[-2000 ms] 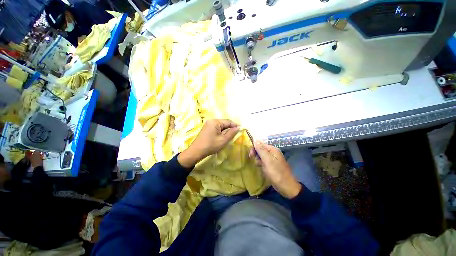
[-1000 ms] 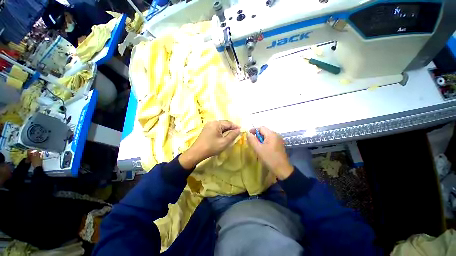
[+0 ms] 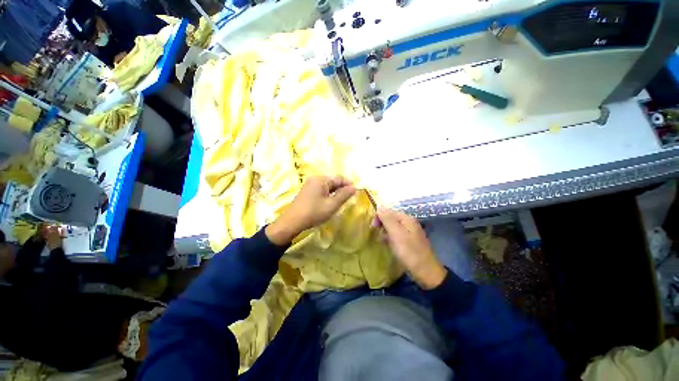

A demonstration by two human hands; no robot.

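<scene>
The yellow garment piece (image 3: 327,260) lies bunched over my lap and runs up to the table edge. My left hand (image 3: 316,202) pinches its upper edge between thumb and fingertips. My right hand (image 3: 406,242) is just right of it, closed around the small thread snips (image 3: 371,199). Only a thin dark part of the snips shows, reaching up to the cloth edge beside my left fingertips; the handle is mostly hidden by my fingers. A pile of yellow pieces (image 3: 253,126) lies left of the needle, very bright under the lamp.
The white sewing machine (image 3: 447,56) stands behind the hands, its needle area (image 3: 372,104) above the pile. A dark green handled tool (image 3: 484,96) lies under its arm. A measuring scale (image 3: 521,201) runs along the table front. Another machine (image 3: 63,195) and people are at left.
My right hand has turned and moved slightly down and right from the cloth edge since one second ago, hiding the blue handle. My left hand keeps its pinch nearly in place.
</scene>
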